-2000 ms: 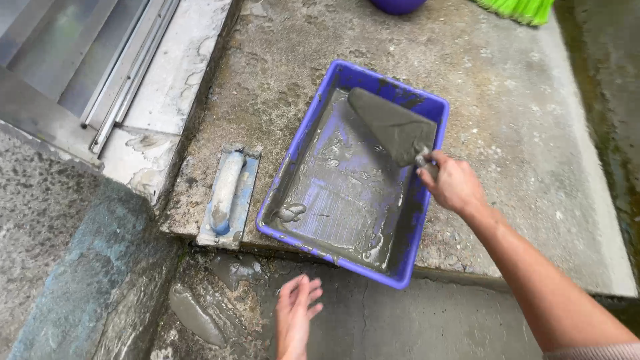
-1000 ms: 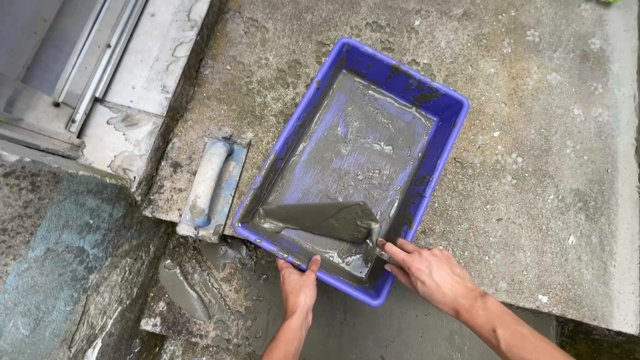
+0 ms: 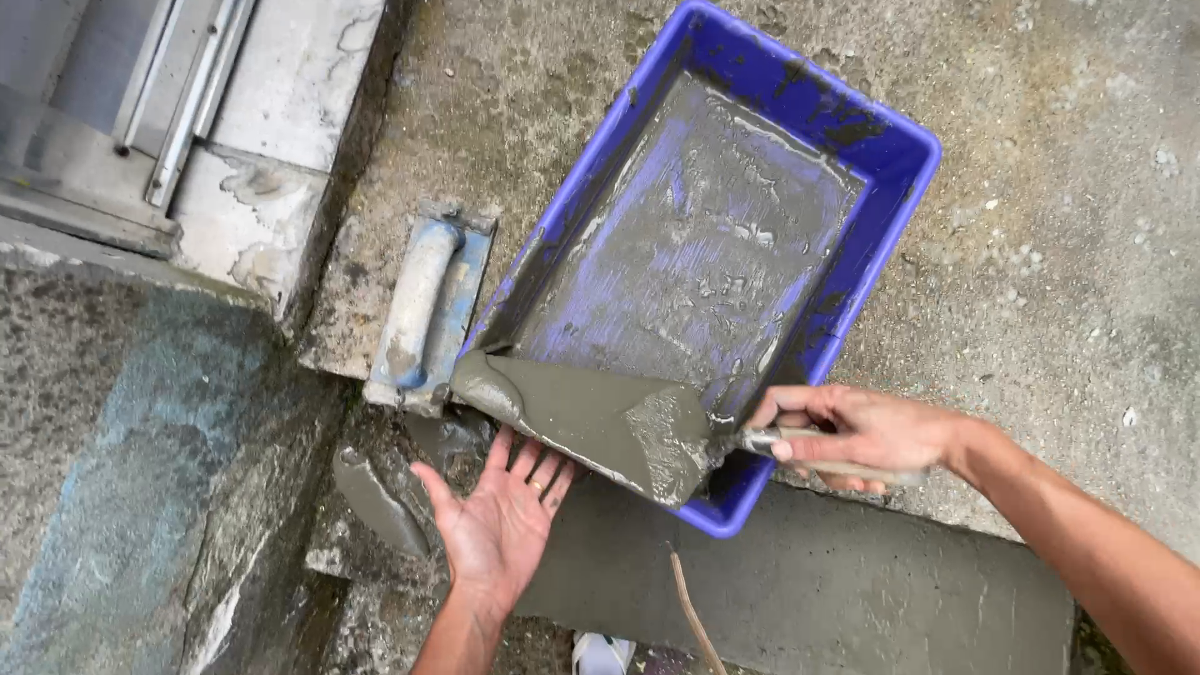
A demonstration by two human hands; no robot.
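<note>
My right hand [image 3: 848, 439] is closed on the handle of a pointing trowel [image 3: 600, 412], whose blade is coated with wet grey mortar. The blade lies level across the near left corner of a purple plastic tub [image 3: 900, 225], and mortar bulges over its left tip. My left hand [image 3: 502, 516] is palm up with fingers spread, its fingertips just under the blade's near edge; whether they touch the blade or tub is hidden. A thin film of wet mortar [image 3: 684, 272] covers the tub's floor. Left of the tub, a plastering trowel [image 3: 422, 309] with a worn handle rests on the concrete.
A smooth grey mortar strip [image 3: 825, 572] runs below the slab edge. Mortar lumps [image 3: 380, 502] lie at the left on rough stone. A metal-framed sill [image 3: 272, 178] is at the upper left. A shoe [image 3: 603, 654] and a cord [image 3: 692, 609] show at the bottom.
The trowel has swept from the tub's far end to its near end, and now carries mortar over the near left rim. My left hand has left the tub's rim and turned palm up.
</note>
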